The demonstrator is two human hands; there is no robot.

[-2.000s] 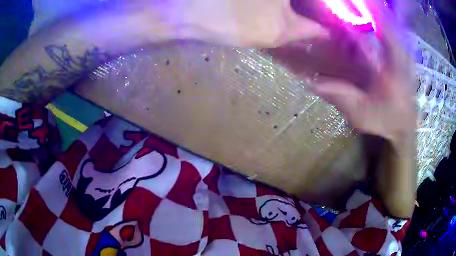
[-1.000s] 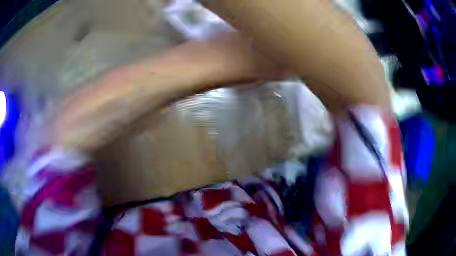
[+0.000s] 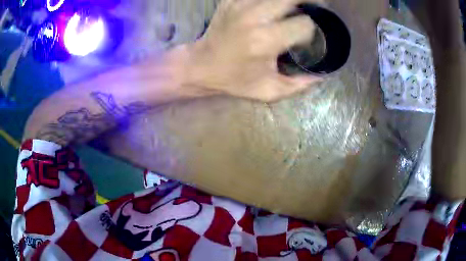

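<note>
My left hand [image 3: 255,53] comes in from the left over the bench and grips a round black housing [image 3: 337,41] at the upper middle. The housing is tilted, with its dark rim on the right and a round hollow or face partly covered by my fingers. It is unlit. My right forearm [image 3: 449,102] runs up the right edge of the picture; my right hand is out of view. A white die-cut adhesive sheet [image 3: 406,69] with rows of round shapes lies on the bench beside that forearm.
The tape-covered cardboard bench top [image 3: 230,163] curves in front of my lap. A lit unit [image 3: 84,34] glows white and blue at the upper left, with a pink glowing curve above it. My red-and-white checked clothing [image 3: 214,229] fills the lower edge.
The view has swung. The pink-lit unit seen near my hands at the upper right is gone from there. My left hand now holds an unlit black housing, and the adhesive sheet shows.
</note>
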